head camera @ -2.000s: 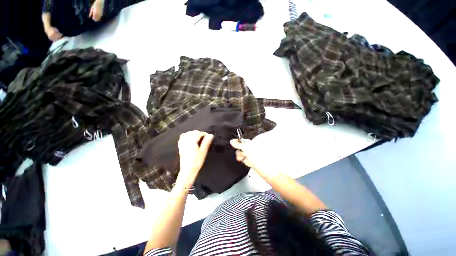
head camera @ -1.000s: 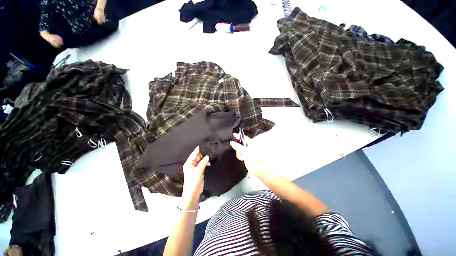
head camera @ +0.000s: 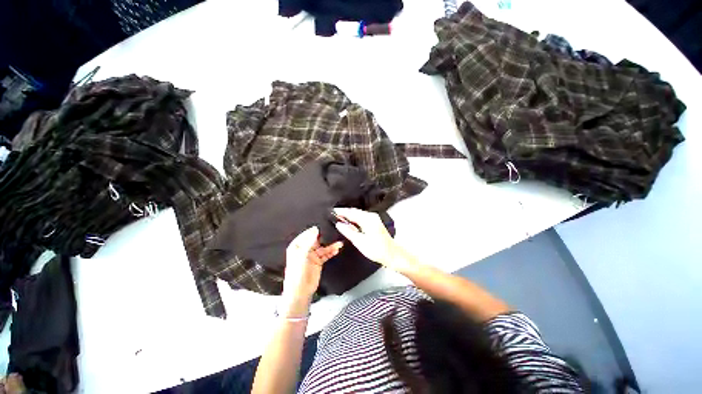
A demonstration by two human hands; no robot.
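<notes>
A dark plaid garment (head camera: 308,115) lies in front of me, its plain dark lining (head camera: 269,215) spread on the near part. My left hand (head camera: 308,262) pinches the lining near its middle. My right hand (head camera: 368,235) is close beside it on the upper right, its fingers closed around a small thin tool (head camera: 341,218) that shows only partly at the fingertips. A narrow plaid belt (head camera: 429,150) sticks out to the right and a plaid strip (head camera: 202,273) hangs down at the left.
Plaid garment piles with white loops lie left (head camera: 100,161) and right (head camera: 554,115) on the white table (head camera: 138,331). A black cloth bundle (head camera: 346,9) and short coloured sticks (head camera: 376,29) are at the far side. Dark cloth (head camera: 45,327) lies at the left edge.
My right hand has moved left and inward with the small tool, from the lining's right side to beside my left hand. The person's hands at the far left have left the view.
</notes>
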